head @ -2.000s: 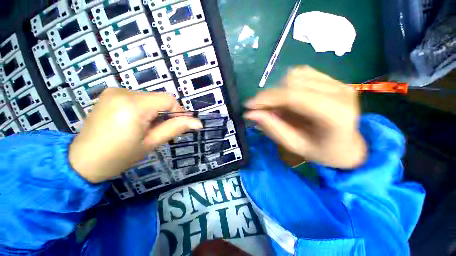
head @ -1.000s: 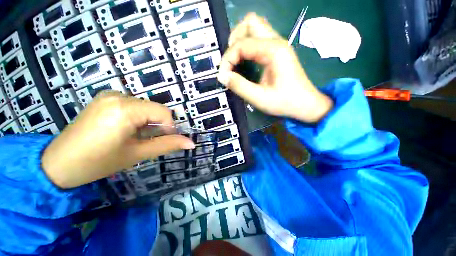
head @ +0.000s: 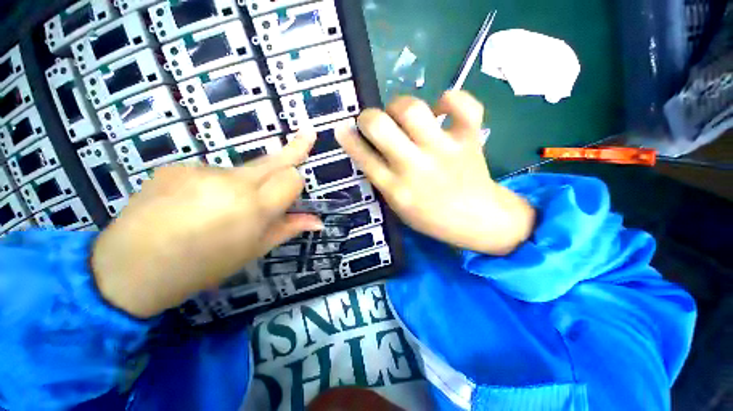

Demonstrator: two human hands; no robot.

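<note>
White display panels with dark windows lie in columns in a black tray. My left hand is over the tray, thumb and lower fingers pinching a clear sheet with black-framed pieces; its index finger reaches out to a panel in the right column. My right hand is at the tray's right rim, its fingertips at the same panel, facing the left index fingertip. Whether the right fingertips hold a small piece cannot be seen. The hands hide some panels.
Silver tweezers and an irregular white patch lie on the green bench right of the tray. Small clear film scraps lie nearer the tray. An orange-handled tool is at the right, with a shiny clear bag beyond.
My right hand has moved down and its fingers have come to a right-column panel. My left index finger has stretched out to that panel, while the sheet stays in the left hand.
</note>
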